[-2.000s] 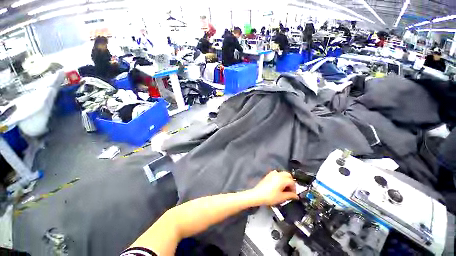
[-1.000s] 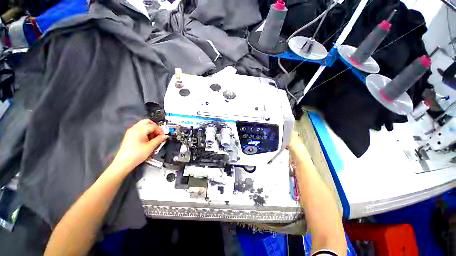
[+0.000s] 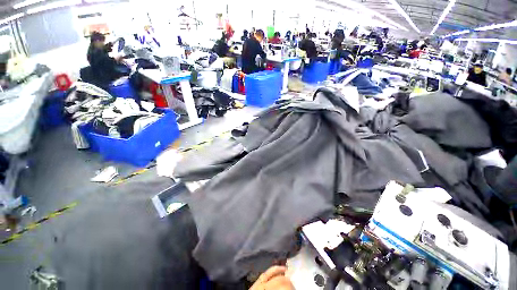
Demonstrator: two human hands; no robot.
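Observation:
The white overlock machine (image 3: 436,238) with a blue stripe stands at the lower right, cut off by the bottom edge. Its open front shows dark and shiny metal parts (image 3: 377,263). A white side plate (image 3: 326,233) sticks out at its left end. My left hand (image 3: 273,278) is at the bottom edge, just left of the machine bed. Only part of it shows, and its fingertips are too unclear to tell whether it holds anything. My right hand is out of the picture. Large dark grey cloth (image 3: 278,170) drapes left of and behind the machine.
More grey cloth is heaped at the back right. A blue crate (image 3: 139,139) with white and dark cloth stands on the floor at the left, and another blue crate (image 3: 263,88) farther back. A small grey tray (image 3: 168,199) lies by the cloth. People (image 3: 253,52) are at distant tables.
The view has swung left and up from the machine. My left hand has moved from the machine's left end down to the bottom edge. My right hand has left the picture.

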